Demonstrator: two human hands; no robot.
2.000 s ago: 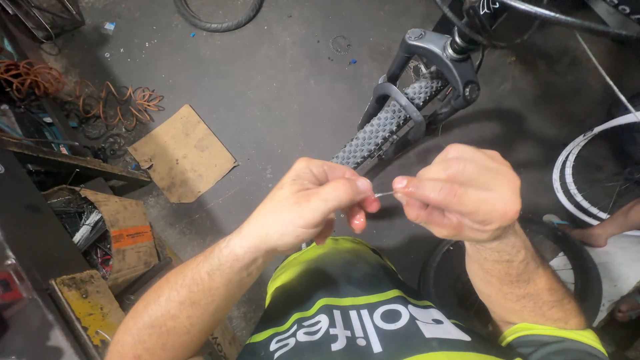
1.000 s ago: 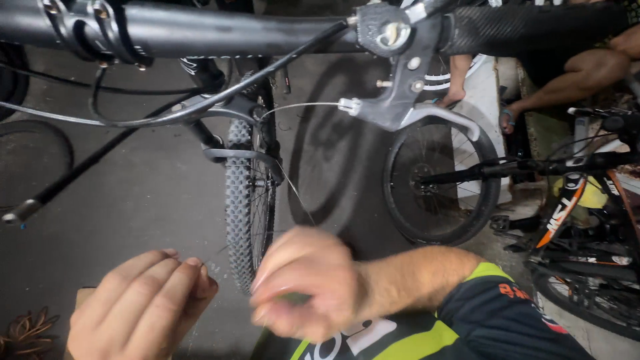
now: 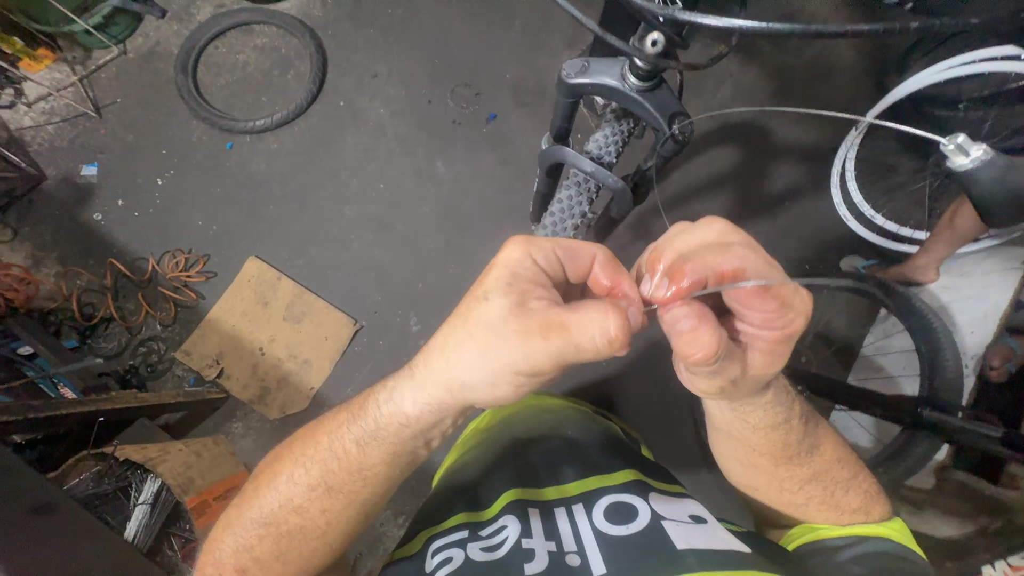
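Note:
Between the thumb and fingers of my left hand [image 3: 552, 320] is pinched a thin metal cable. My right hand [image 3: 724, 308] grips the same bicycle inner cable [image 3: 740, 284] close beside it, the fingertips of both hands almost touching. Wet, reddish fingertips show on both. A length of bare cable [image 3: 800, 110] arches from a metal fitting at the end of a dark grip [image 3: 964, 152], at the right, toward the fork. Beyond my hands stands a bicycle's suspension fork [image 3: 624, 88] with a knobby front tyre [image 3: 584, 176].
A loose tyre [image 3: 250, 70] lies on the floor at upper left. Cardboard [image 3: 270, 338], coiled hose [image 3: 132, 284] and an open box of thin metal parts [image 3: 200, 480] are at the left. At the right are white-rimmed hoops [image 3: 844, 172], another wheel [image 3: 944, 352] and a person's bare foot [image 3: 912, 268].
One second ago my hands were apart, below a handlebar and brake lever; now they meet on the cable. The view has shifted strongly.

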